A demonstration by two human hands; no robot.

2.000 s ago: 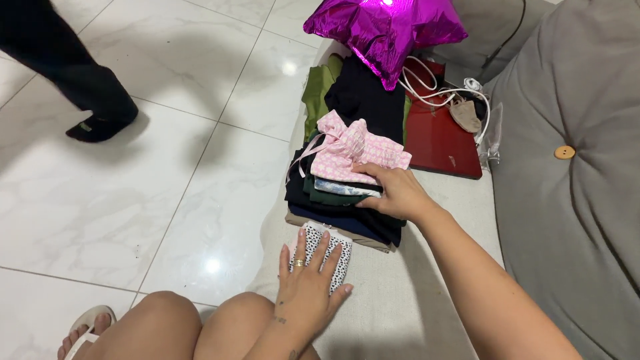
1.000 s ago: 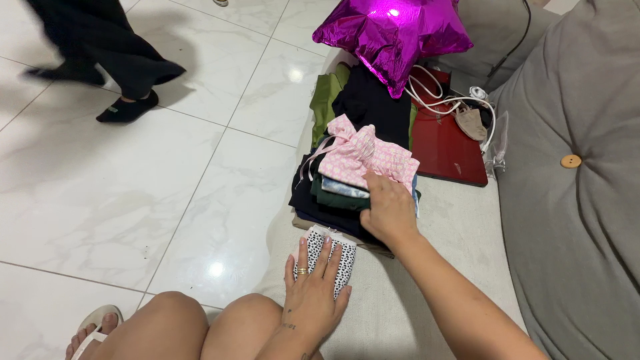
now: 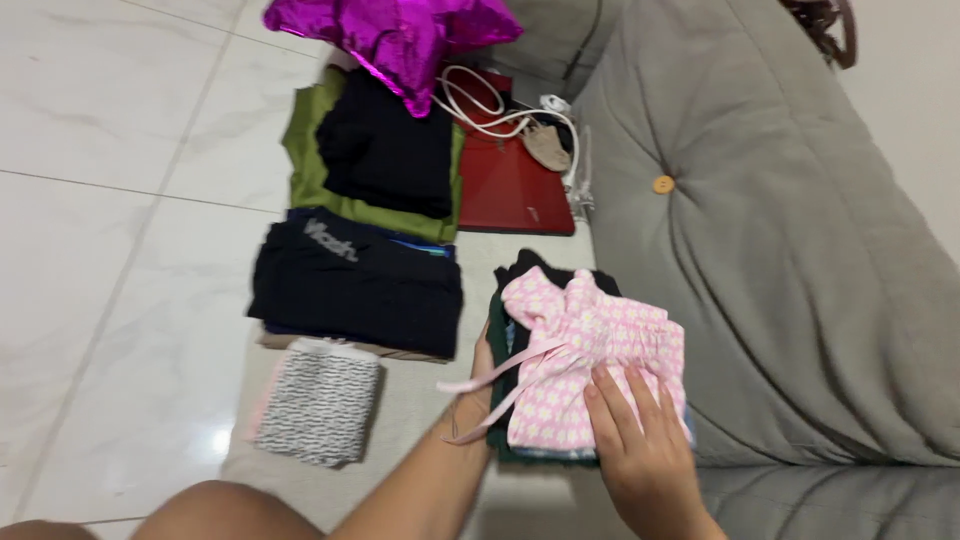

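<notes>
A pile of folded clothes sits between my two hands, with a pink flower-print garment (image 3: pixel 562 397) with thin ties on top and dark green and black cloth beneath. My left hand (image 3: pixel 482 360) reaches to the pile's left side; its fingers are hidden under or behind the cloth. On top of the pink garment lies my right hand (image 3: pixel 645 427), fingers pressed flat. To the left, a folded black garment (image 3: pixel 360 292) tops another stack. Nearer me is a small folded black-and-white patterned cloth (image 3: pixel 322 405).
Green cloth (image 3: pixel 304 165) and black cloth (image 3: pixel 394 150) lie farther back, below a magenta foil balloon (image 3: pixel 405 52). Beside them a red laptop (image 3: pixel 517 195) carries a white cable (image 3: pixel 469 71) and a beige item (image 3: pixel 546 146). A grey tufted cushion (image 3: pixel 750 225) stands at the right.
The pile topped by the pink garment has moved from the dark stack toward the right cushion. My left hand has left the patterned cloth for that pile. The walking person is out of view.
</notes>
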